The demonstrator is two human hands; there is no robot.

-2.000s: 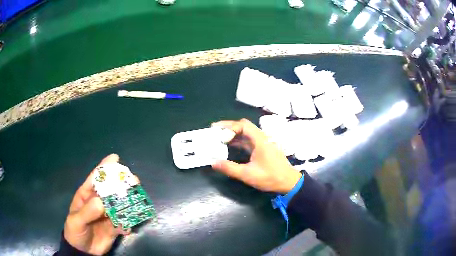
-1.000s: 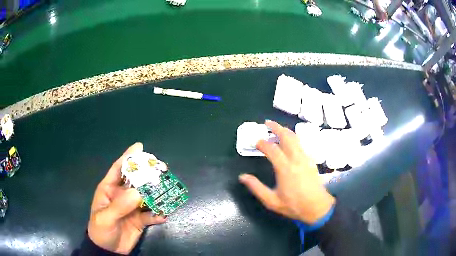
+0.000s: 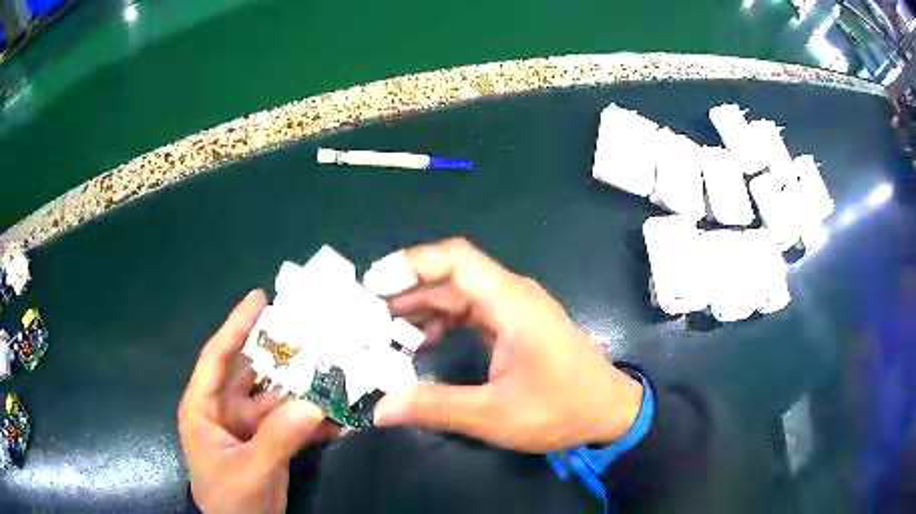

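Observation:
My left hand (image 3: 241,412) holds a circuit board (image 3: 339,400) with a white insert (image 3: 273,351) that shows brass-coloured metal. My right hand (image 3: 522,361) holds a white housing (image 3: 336,301) against the board and insert, with the thumb at the board's lower edge. The housing covers most of the green board; only a small part shows. A white finger cot covers a fingertip of my right hand. How far the board sits inside the housing I cannot tell.
Several white housings (image 3: 718,266) lie grouped at the right. A cream marker pen (image 3: 387,159) with a blue end lies near the speckled edging strip (image 3: 301,115). Several board-and-insert subassemblies (image 3: 30,339) lie at the left edge. The green belt (image 3: 301,45) runs beyond the strip.
My right hand has picked up the white housing from the bench and brought it left to the board. My left hand still holds the board, now partly covered. The view has shifted somewhat.

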